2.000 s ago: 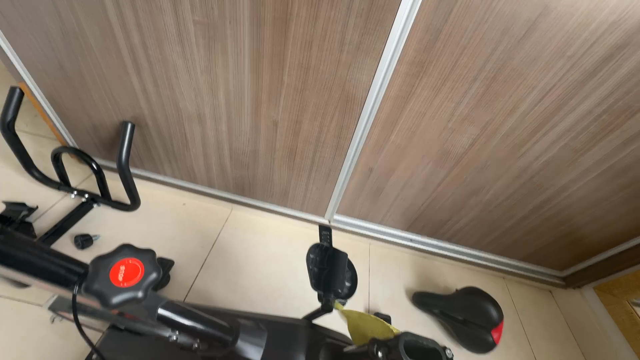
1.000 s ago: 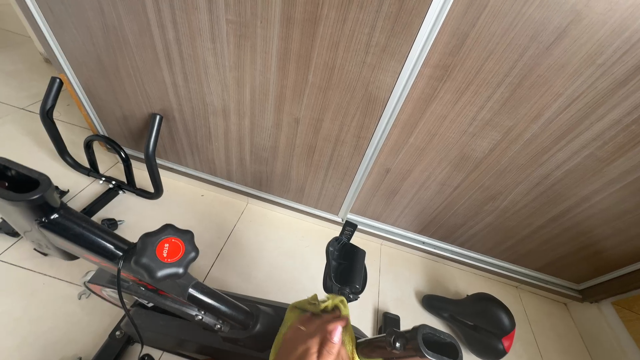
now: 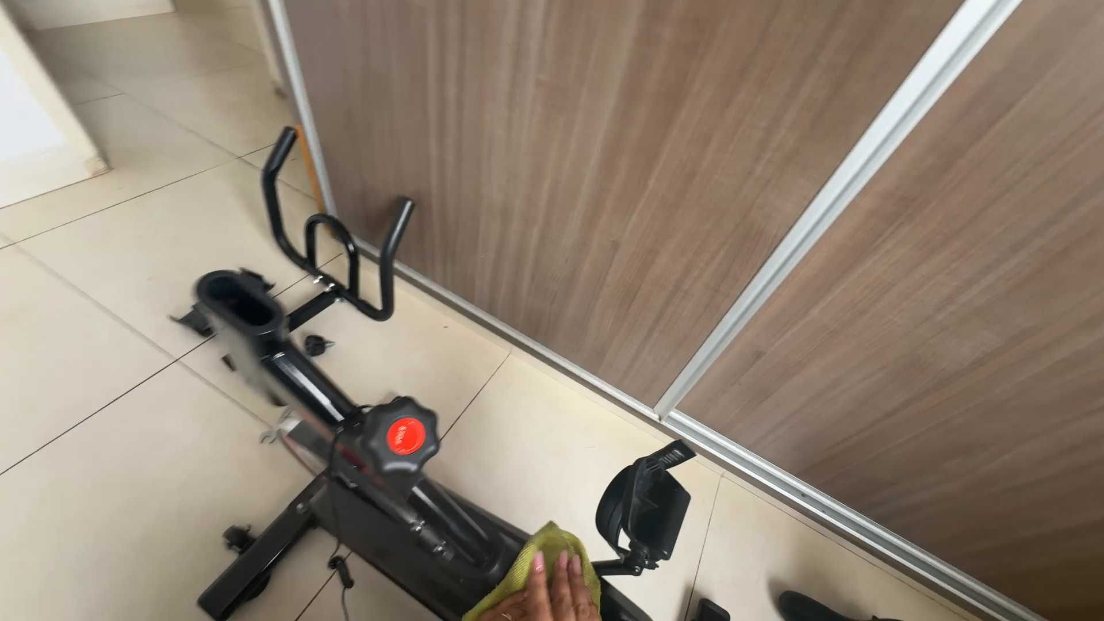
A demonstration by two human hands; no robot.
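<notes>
At the bottom middle, my right hand lies with its fingers extended on a yellow-green cloth, pressing it against the black frame of an exercise bike. Just to the hand's right is a black pedal with a strap. A black knob with a red centre stands on the frame, up and left of the hand. Farther left, the open end of the bike's front post faces up. My left hand is out of view.
Detached handlebars rest on the tiled floor near wood-grain sliding doors. A small black knob lies beside them. Part of a dark object shows at the bottom right edge. A pale wall stands at the upper left.
My right hand, not visible two seconds ago, came into view with the cloth and is now on the bike's frame. The view has swung left.
</notes>
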